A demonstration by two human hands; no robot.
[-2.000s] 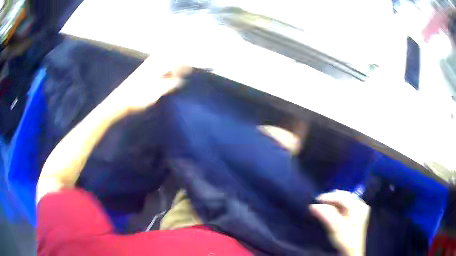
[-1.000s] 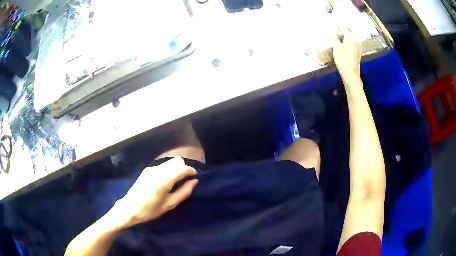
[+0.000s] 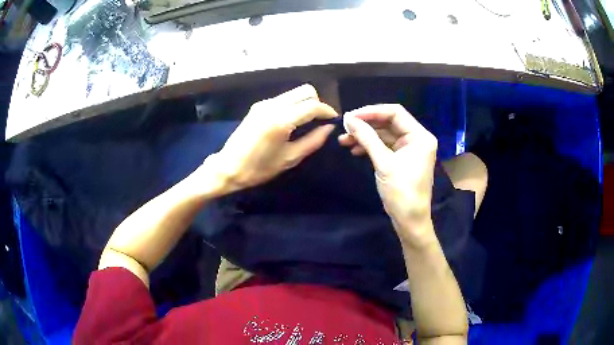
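Note:
A dark navy garment (image 3: 289, 232) lies over my lap and spreads to the left. My left hand (image 3: 286, 131) pinches a small raised bit of the dark cloth between thumb and fingers. My right hand (image 3: 394, 138) is close beside it, its thumb and fingertips together at the same bit of cloth. Whether the right fingertips hold cloth, a thread or something small cannot be told. A small white label (image 3: 402, 286) shows on the garment beside my right forearm.
The white table (image 3: 323, 40) crosses the top, its wooden edge just beyond my hands. Small scissors (image 3: 46, 67) lie at its left end. A blue bin (image 3: 532, 296) with dark garments is on the right; another blue edge (image 3: 25, 269) shows on the left.
My right hand has come back from the table's right end to my left hand. My left hand has moved up and right, lifting a bit of cloth. The view has shifted.

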